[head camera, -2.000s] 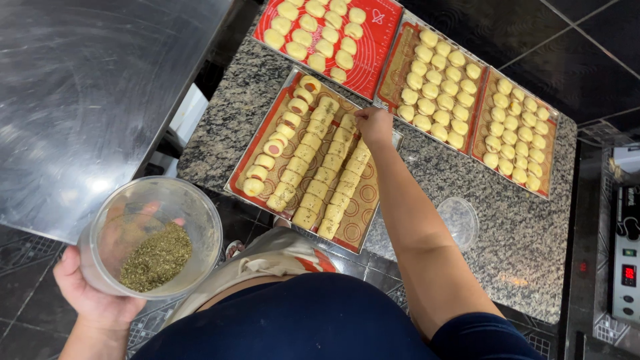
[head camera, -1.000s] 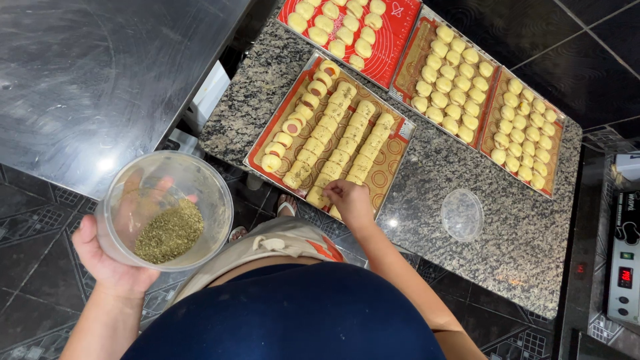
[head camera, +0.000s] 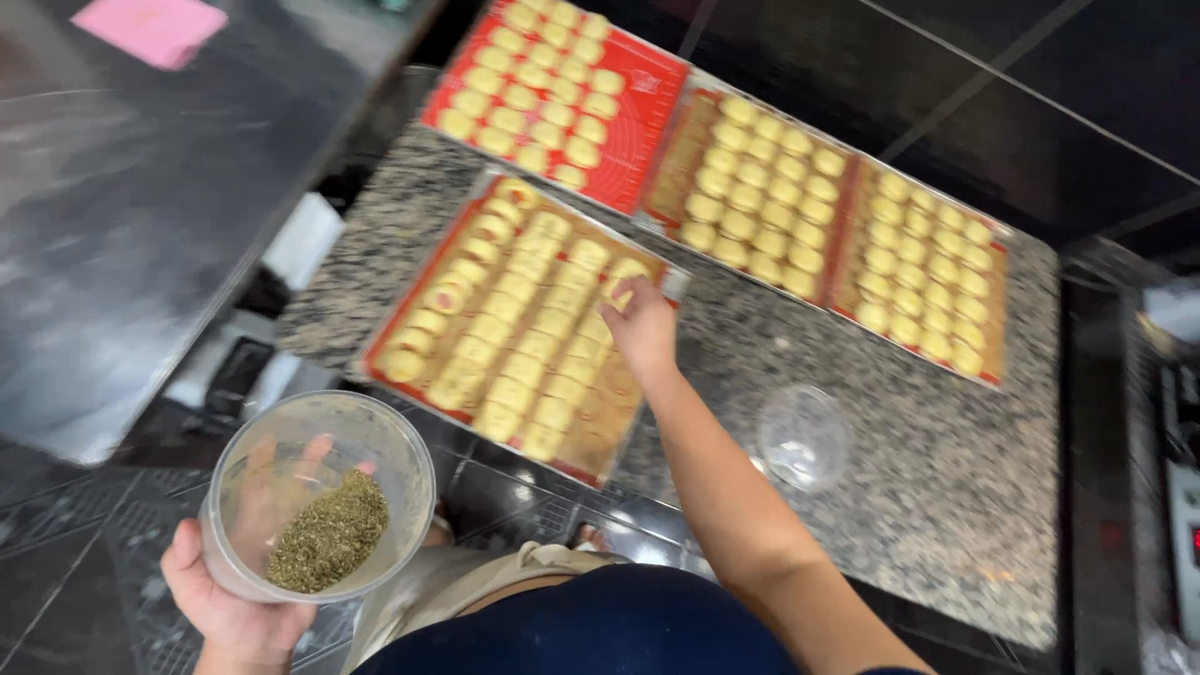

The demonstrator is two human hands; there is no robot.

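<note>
My left hand (head camera: pixel 225 600) holds a round clear plastic tub (head camera: pixel 319 403) from below and the side, at the lower left. Dried green herbs (head camera: pixel 330 532) lie in the tub. My right hand (head camera: pixel 642 323) is over the upper end of the rightmost row of dough pieces (head camera: pixel 567 380) on the near tray (head camera: pixel 609 441), fingers bent together; blur hides whether herbs are between them. The tray has a brown and red baking mat and several rows of pale dough pieces, some showing a pink filling.
Behind the near tray, a red mat (head camera: pixel 647 122) and two more trays (head camera: pixel 661 202), (head camera: pixel 994 314) hold round dough pieces on the granite counter (head camera: pixel 937 487). A clear plastic lid (head camera: pixel 804 438) lies at the right. A metal table (head camera: pixel 141 234) with a pink item (head camera: pixel 155 28) stands at the left.
My right hand has moved from the near end of the dough rows to the far end of the rightmost row. My left hand still holds the tub. The view has shifted somewhat.
</note>
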